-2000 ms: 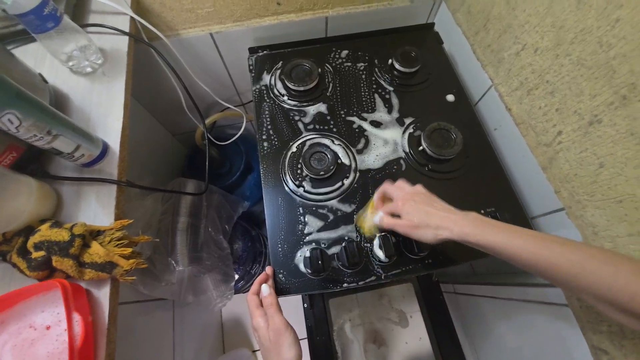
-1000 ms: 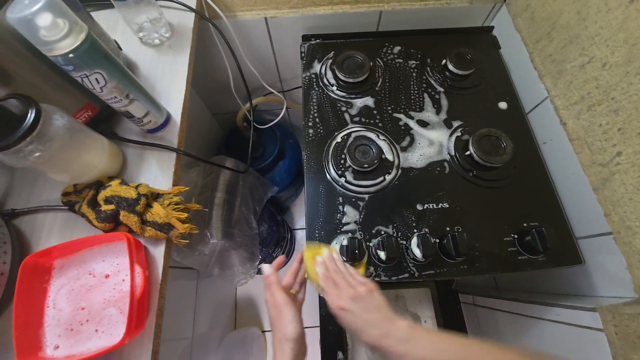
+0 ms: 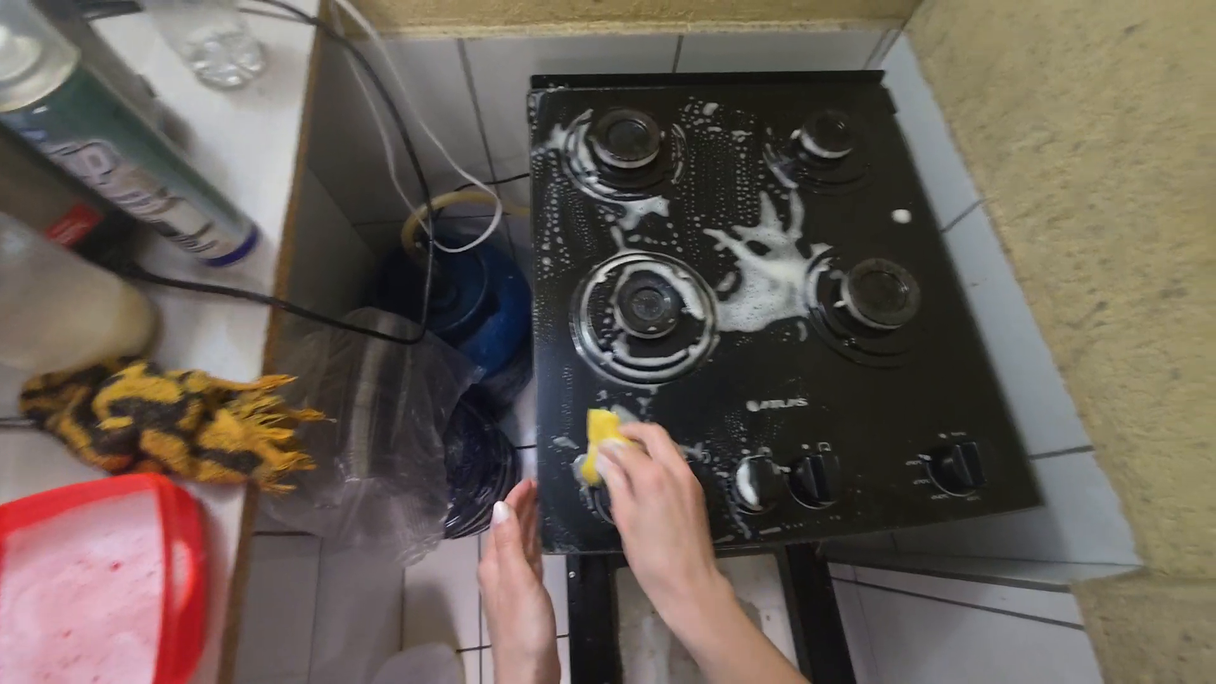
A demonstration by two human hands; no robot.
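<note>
A black gas stove top with soap foam around its burners fills the middle of the view. My right hand grips a yellow sponge against the front left corner, over the leftmost control knobs, which it partly hides. Foam covers part of another knob just to the right. My left hand is upright at the stove's front left corner, fingertips by the edge, holding nothing. Foam also rings the large front left burner and lies in a streaked patch between the front burners.
On the counter at left are a red plastic tub of suds, a yellow and black cloth, a spray can and bottles. Cables hang over a blue gas cylinder and a clear plastic bag. A rough wall stands at right.
My right hand with the sponge was among the middle knobs two seconds ago, then at the front left corner, where it remains. My left hand was at the stove's left edge in the oldest frame.
</note>
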